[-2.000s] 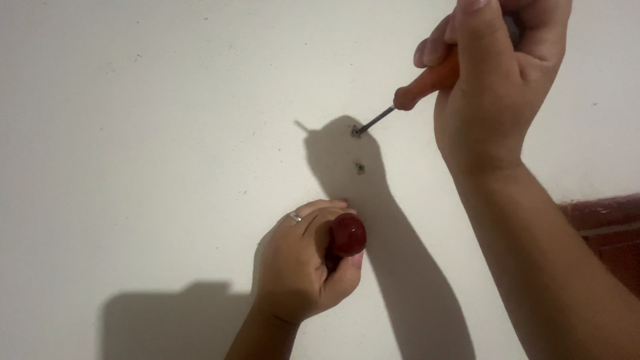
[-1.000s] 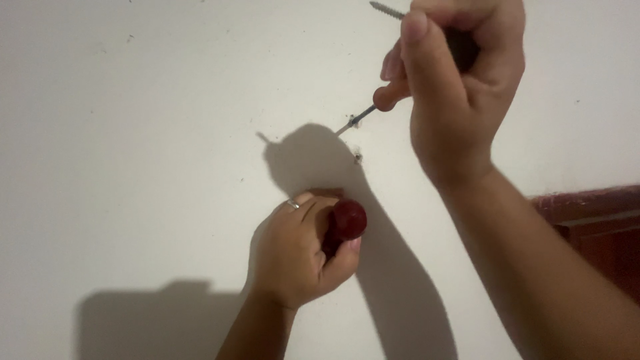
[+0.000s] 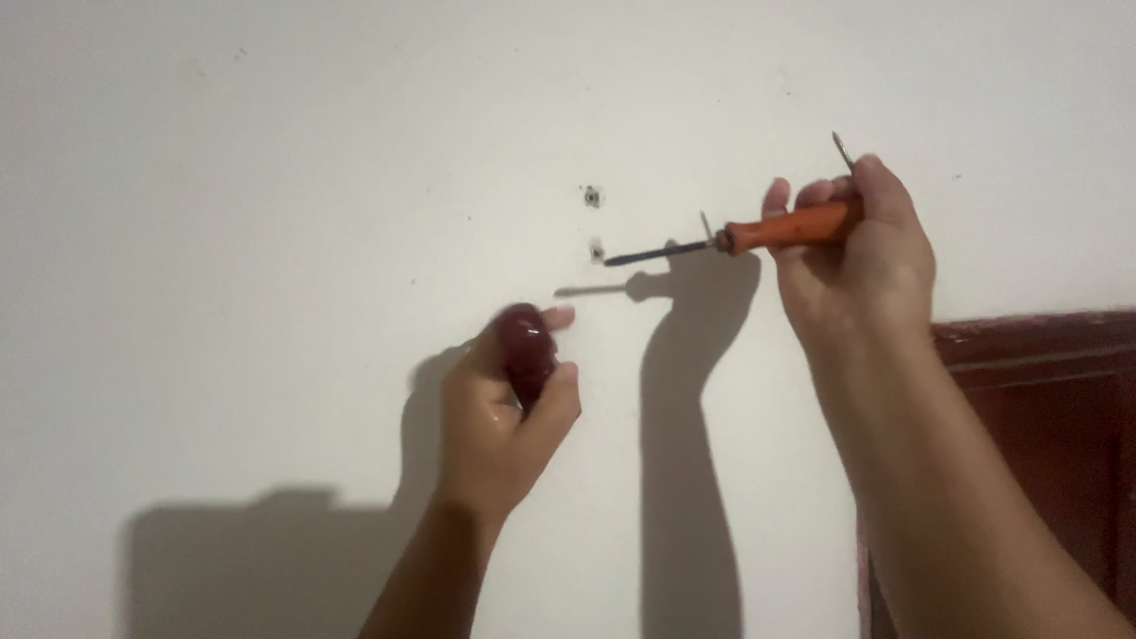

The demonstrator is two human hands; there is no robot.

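My right hand (image 3: 852, 257) holds an orange-handled screwdriver (image 3: 799, 224), its dark shaft pointing left. The shaft's tip lies close to the lower hole (image 3: 597, 253) in the white wall; whether it touches the wall cannot be told. Above is the upper hole (image 3: 592, 197), with worn edges. A pointed metal screw (image 3: 843, 151) sticks up beside my right thumb, its lower end hidden by the fingers. Lower left, my left hand (image 3: 497, 399) is closed around a dark red, glossy rounded handle (image 3: 527, 351); the rest of that tool is hidden.
A dark red wooden door or frame (image 3: 1038, 355) stands at the lower right, behind my right forearm. The white wall (image 3: 266, 266) bears small marks, and shadows of my arms fall across it.
The screwdriver's tip was at the upper hole two seconds ago and is now by the lower one. The screwdriver has turned nearly level. The view has shifted.
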